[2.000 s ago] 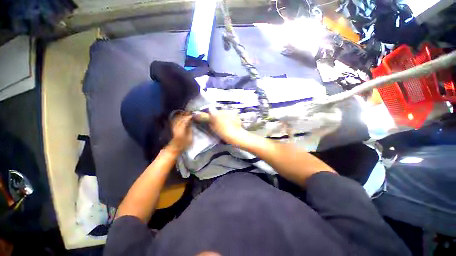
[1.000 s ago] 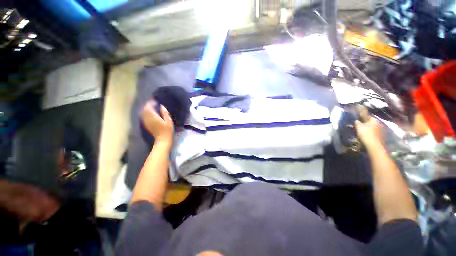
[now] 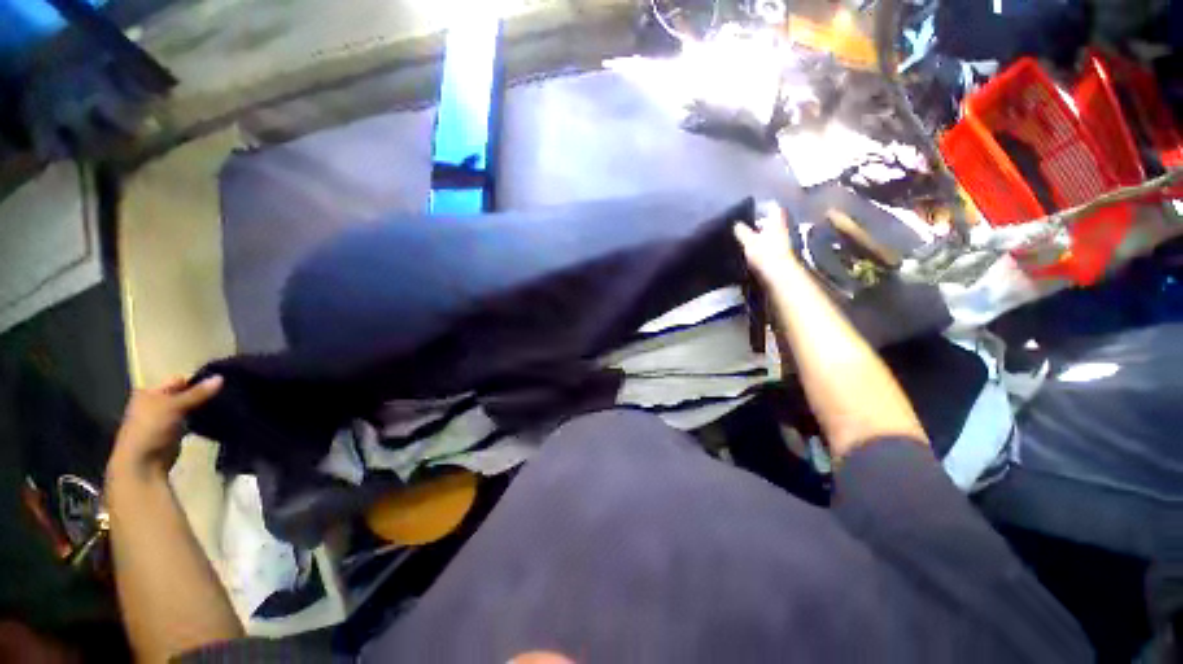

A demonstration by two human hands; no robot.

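A black garment (image 3: 519,324) with white, dark-striped cloth (image 3: 701,357) below it is stretched between my hands along the near side of a long rounded blue-grey pad (image 3: 428,266). My left hand (image 3: 162,418) grips its left end over the table's wooden edge. My right hand (image 3: 765,240) holds its upper right corner near the pad's right end. The steam iron (image 3: 856,247) stands just right of my right hand, on its rest, with no hand on it.
The padded table (image 3: 584,143) has a pale wooden edge (image 3: 156,260). A blue bar (image 3: 465,123) stands at the back. Red slotted baskets (image 3: 1038,143) are at the right, by a pale hose (image 3: 1103,201). A shiny metal item (image 3: 81,509) lies at far left.
My right hand has let go of the iron and taken the garment's corner. My left hand has moved left and nearer. The striped cloth has come off the pad, which now shows, and black cloth faces up.
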